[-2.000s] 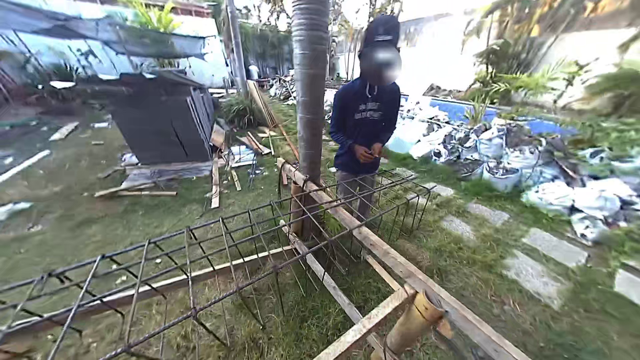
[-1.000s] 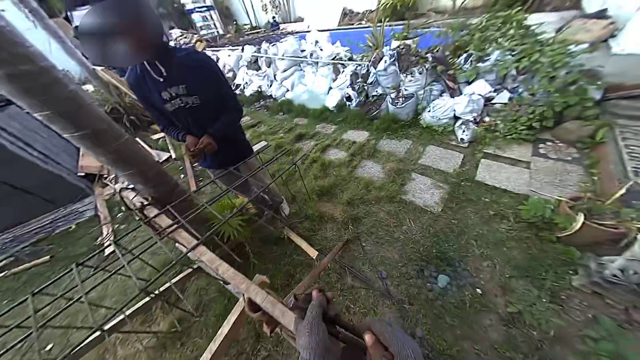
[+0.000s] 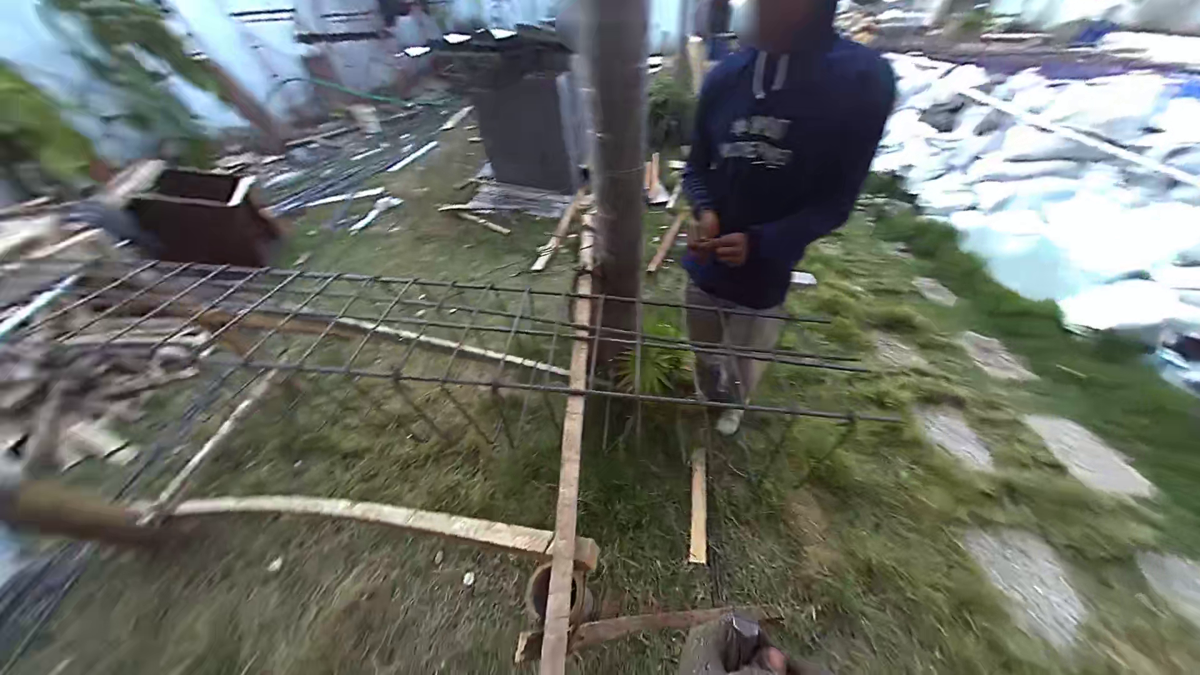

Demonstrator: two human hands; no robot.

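A gloved hand, seemingly my right hand [image 3: 736, 649], shows at the bottom edge, partly cut off, with a bare fingertip; whether it holds anything is unclear. Nearest to it, a wooden piece [image 3: 656, 622] lies across under a long wooden batten [image 3: 568, 469]. My left hand is out of view. The batten runs away from me toward a tree trunk [image 3: 619, 159]. A long rebar cage [image 3: 441, 380] of tied steel bars lies crosswise at the batten. A round post end [image 3: 553, 592] shows beneath the batten, near another light wooden strip [image 3: 375, 511].
A person in a dark hoodie [image 3: 787, 141] stands beyond the cage beside the trunk, hands together. White sacks [image 3: 1059, 178] are piled at the right, near stone pavers [image 3: 1087, 455] in the grass. A dark box [image 3: 206, 216] and scrap wood are at the left.
The view has swung left since a second ago. Two gloved hands showed at the batten's near end then; now only one shows, at the bottom edge.
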